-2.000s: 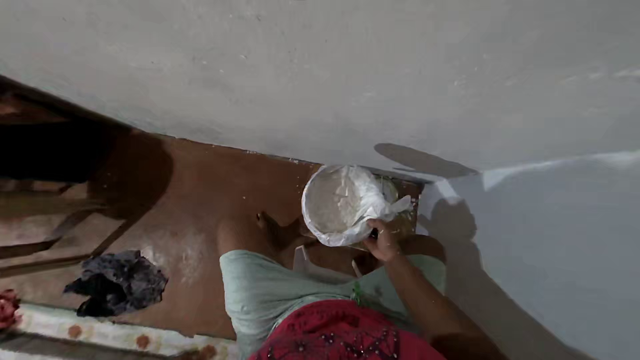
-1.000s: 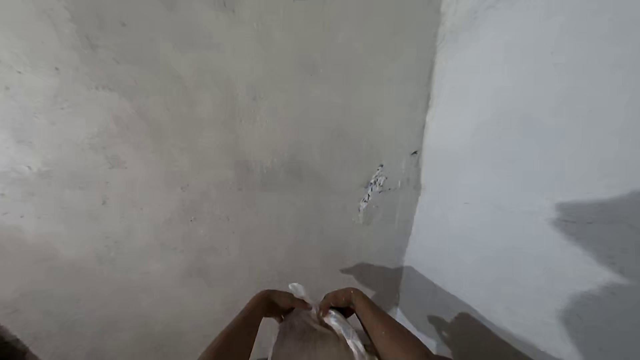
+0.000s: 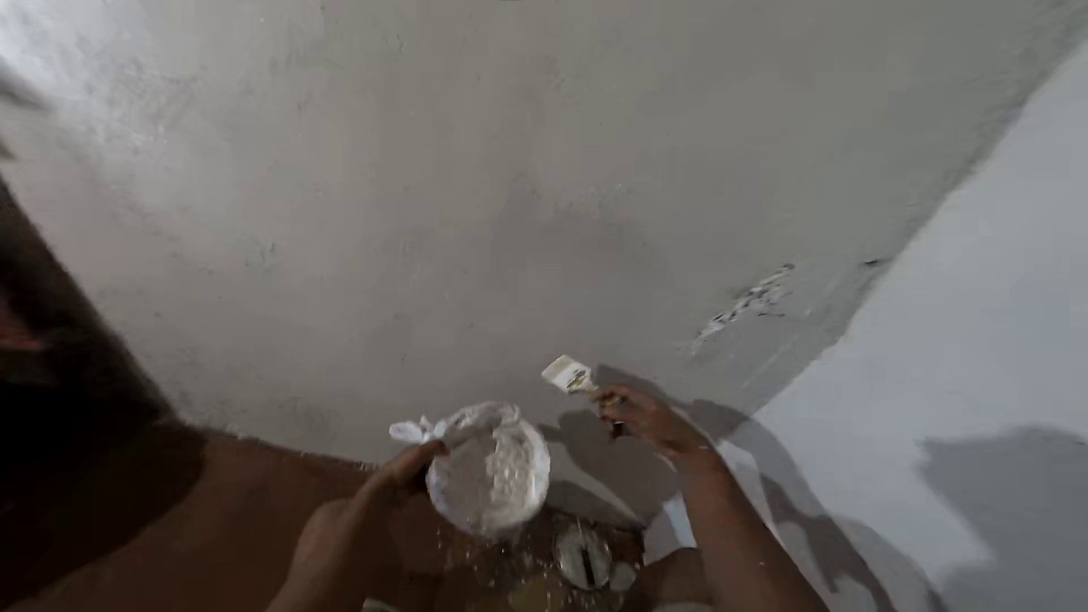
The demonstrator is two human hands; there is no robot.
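My left hand (image 3: 415, 466) grips the left rim of a round container (image 3: 489, 472) lined with white plastic, its knotted end sticking out by my thumb. Pale, whitish material shows inside. To the right, my right hand (image 3: 646, 418) holds a flat paintbrush (image 3: 571, 375) by its handle. The brush's whitish bristle end points up and left, in front of the grey wall, apart from the container. Whether the bristles touch the wall I cannot tell.
A grey wall (image 3: 476, 221) with a rough, chipped patch (image 3: 744, 306) meets a pale wall (image 3: 977, 340) at the right. Below, a round lid-like object (image 3: 583, 557) lies on the spattered reddish-brown floor (image 3: 255, 510). A dark opening stands at the left.
Both hands were together at the plastic a second ago; now they are apart. The paintbrush has come into view in my right hand. The view has shifted.
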